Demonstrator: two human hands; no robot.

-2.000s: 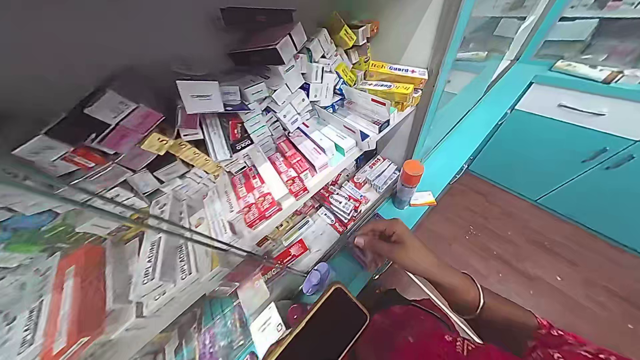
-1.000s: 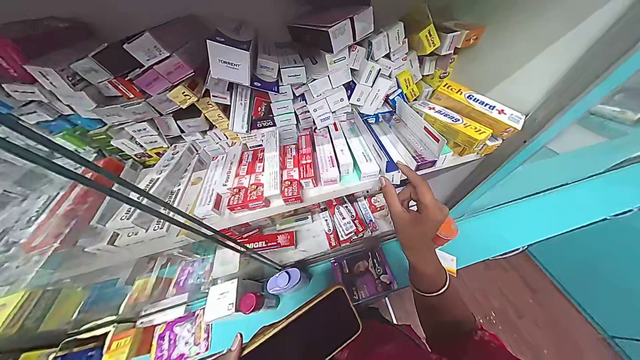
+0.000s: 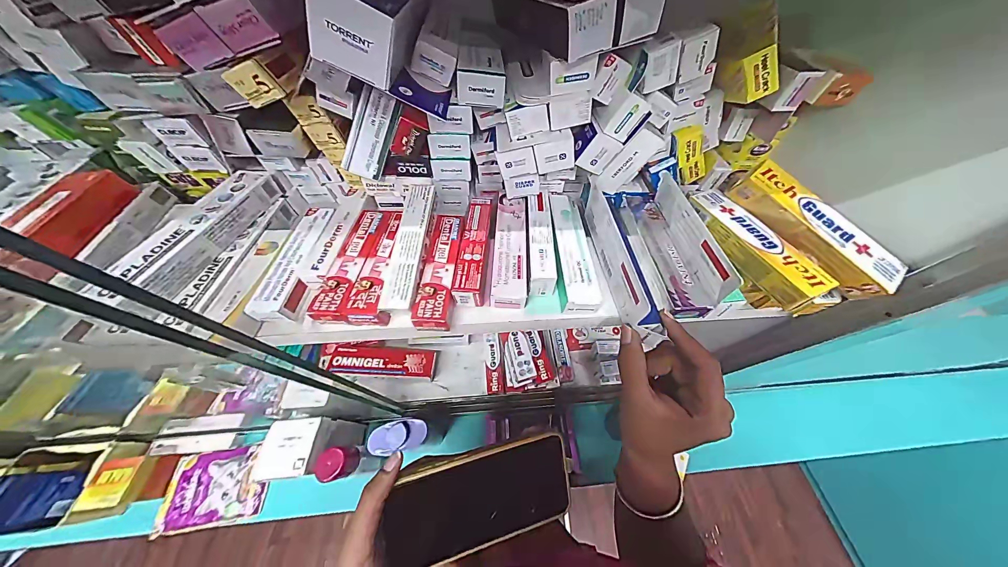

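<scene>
My right hand [image 3: 673,386] is at the front edge of a white shelf [image 3: 504,321], its thumb and forefinger at the near end of an open blue-and-white carton [image 3: 626,264]. Whether the fingers pinch the carton is not plain. Beside it stands another open white carton [image 3: 689,244]. My left hand [image 3: 374,504] holds a smartphone [image 3: 476,500] with a dark screen, low in the view. Red-and-white dental gel boxes [image 3: 437,272] and yellow Itch Guard boxes [image 3: 823,228] lie on the shelf to either side of the open cartons.
Many small medicine boxes [image 3: 453,147] are piled behind. Sliding glass panel edges [image 3: 197,335] cross the left side. Below are a red Omnigel box [image 3: 378,361], Ring Guard boxes [image 3: 520,358], a purple-capped container [image 3: 398,435] and a pink-capped one [image 3: 336,464] on a turquoise ledge [image 3: 287,504].
My right hand has gone from below the shelf, beside an orange-capped can, up to the open cartons at the shelf's front edge. The view has moved closer to the shelf.
</scene>
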